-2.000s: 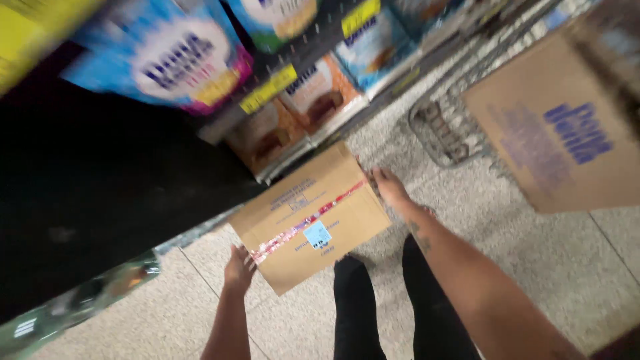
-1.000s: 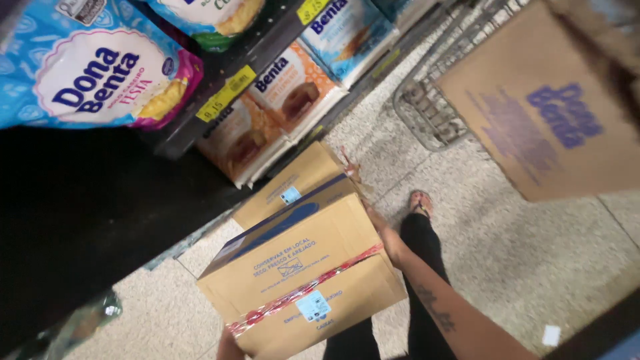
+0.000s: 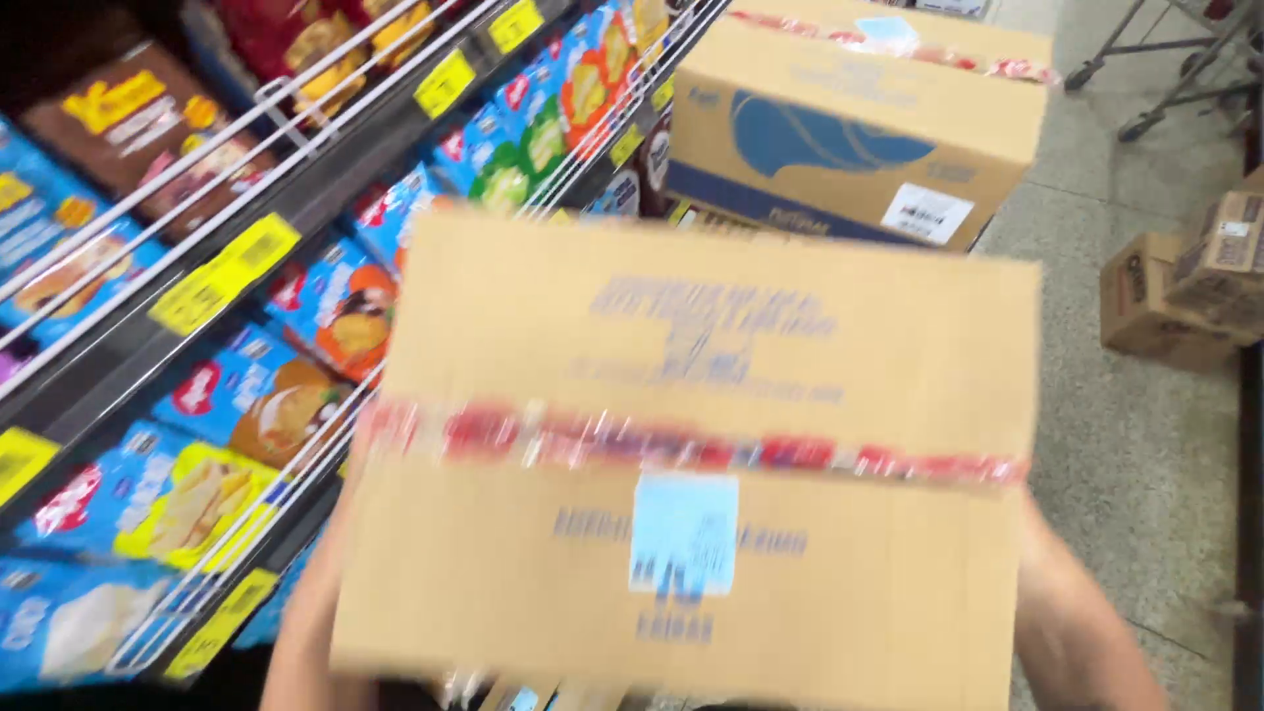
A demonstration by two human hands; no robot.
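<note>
A taped cardboard box (image 3: 691, 365) fills the middle of the head view, close to the camera, its top facing up. Red printed tape runs across it, and a light blue label (image 3: 683, 533) sits just below the tape. My forearms come up along the left and right sides of the box, which hides both hands; it is held up between them. Beyond it, at the top, stands another cardboard box (image 3: 849, 128) with a blue print, red tape and a white label.
Shelves with wire fronts (image 3: 326, 128), yellow price tags (image 3: 225, 274) and bagged products (image 3: 267, 395) run along the left. On the speckled floor (image 3: 1116, 415) at the right are smaller cartons (image 3: 1150, 296), with a wheeled metal cart (image 3: 1175, 59) behind them.
The taped box was low near the floor by my feet; it is now raised close to the camera. The view has swung to another stretch of shelves, with another large box beyond.
</note>
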